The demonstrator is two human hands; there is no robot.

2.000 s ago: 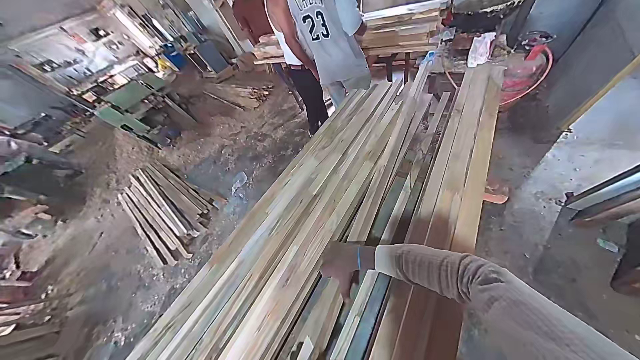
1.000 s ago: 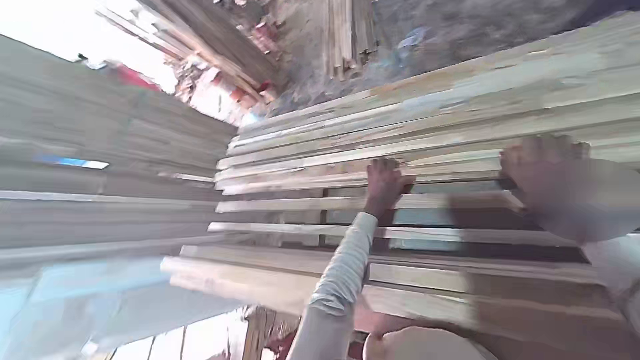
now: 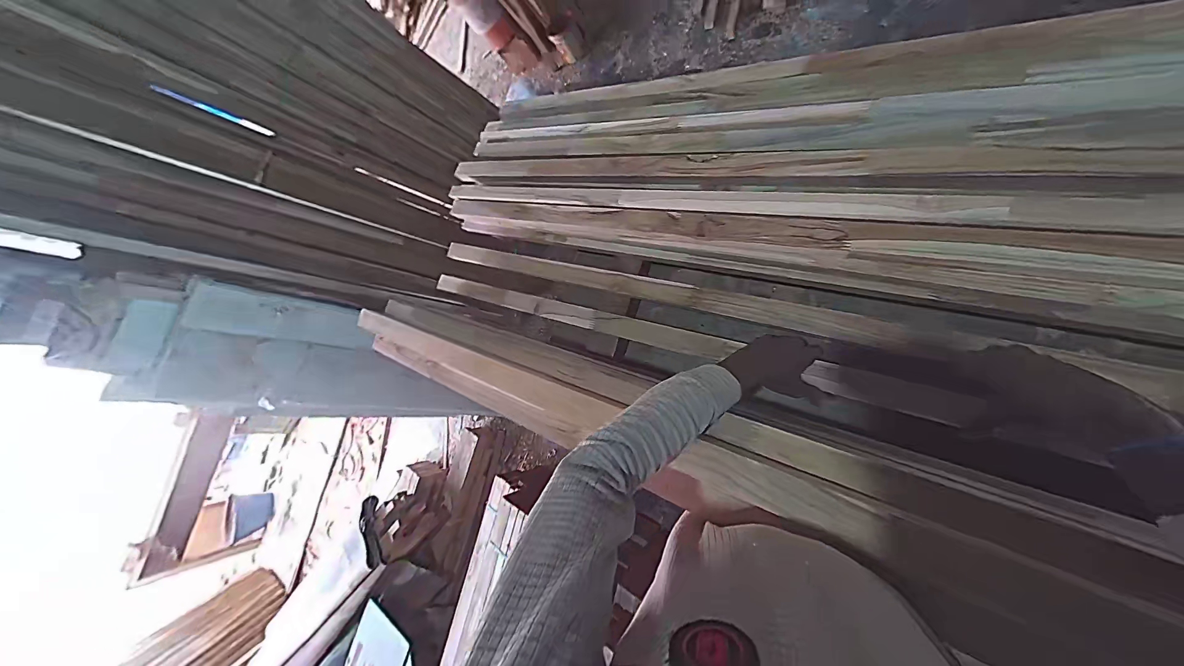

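Long wooden strips (image 3: pixel 647 203) lie side by side across the bench. My left hand (image 3: pixel 782 363), in a light ribbed sleeve, has its fingers curled over a narrow wooden strip (image 3: pixel 518 301) on the near side of a gap. Farther right, my right hand (image 3: pixel 1004 370) is dark and blurred over the same group of strips; its fingers and its hold cannot be made out. Another narrow strip (image 3: pixel 555 271) runs just beyond the left hand. Wider boards (image 3: pixel 518 384) lie between the strips and my body.
A dark slatted wooden surface (image 3: pixel 231 157) rises on the left. Cut wood pieces (image 3: pixel 527 37) stand on the floor past the far edge. More wood (image 3: pixel 416 509) is stacked below left, near a bright opening.
The view has swung strongly. Two seconds ago only one hand showed, on the strips; both have been in view since one second ago.
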